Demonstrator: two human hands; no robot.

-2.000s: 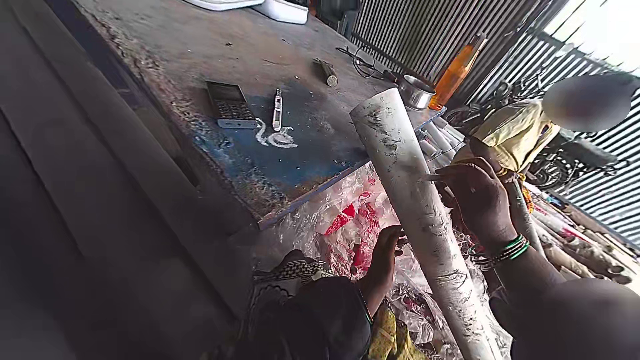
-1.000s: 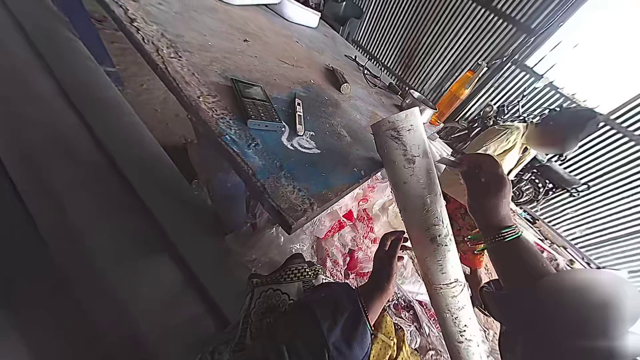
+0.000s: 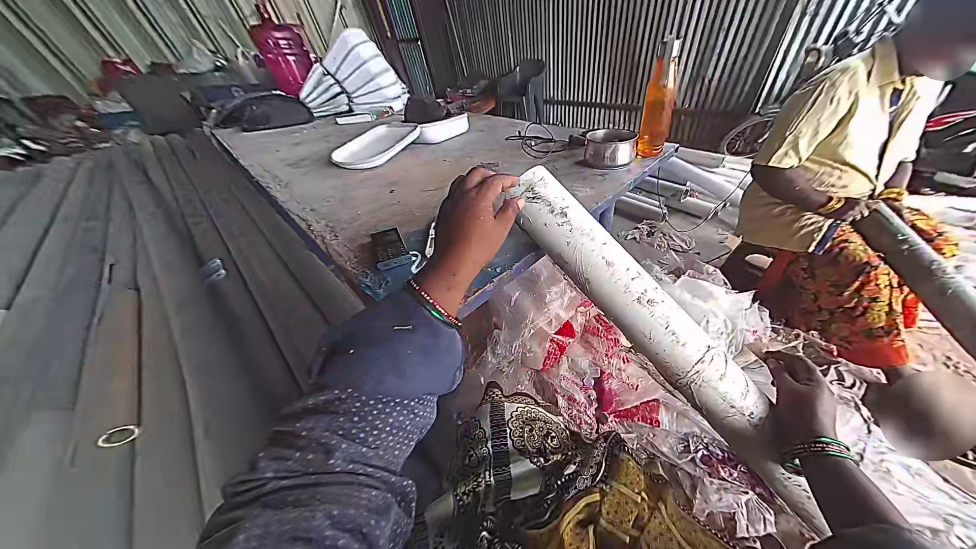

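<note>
A long pale tube (image 3: 633, 305), scuffed with dark marks, slants from the table corner down to the lower right. My left hand (image 3: 476, 217) rests at its upper end, fingertips on the rim and the palm partly hidden from view. Lower down, my right hand (image 3: 804, 400) is against the tube's right side; its fingers are bent, and whether they hold anything small is unclear. Crumpled clear plastic wrapping (image 3: 564, 335) with red print lies beneath the tube. A patterned cloth (image 3: 526, 450) covers the lap below.
The table (image 3: 473, 171) bears a keypad phone (image 3: 390, 248), white trays (image 3: 375, 146), a metal pot (image 3: 610, 148) and an orange bottle (image 3: 659, 103). Long tubes (image 3: 221, 305) lie at left, more (image 3: 701, 179) behind the table. A person (image 3: 831, 145) at right holds another tube (image 3: 923, 259).
My left hand has moved up to the tube's upper end. My right hand has gone from near the upper part to lower along the tube. The view has swung widely, showing more of the room.
</note>
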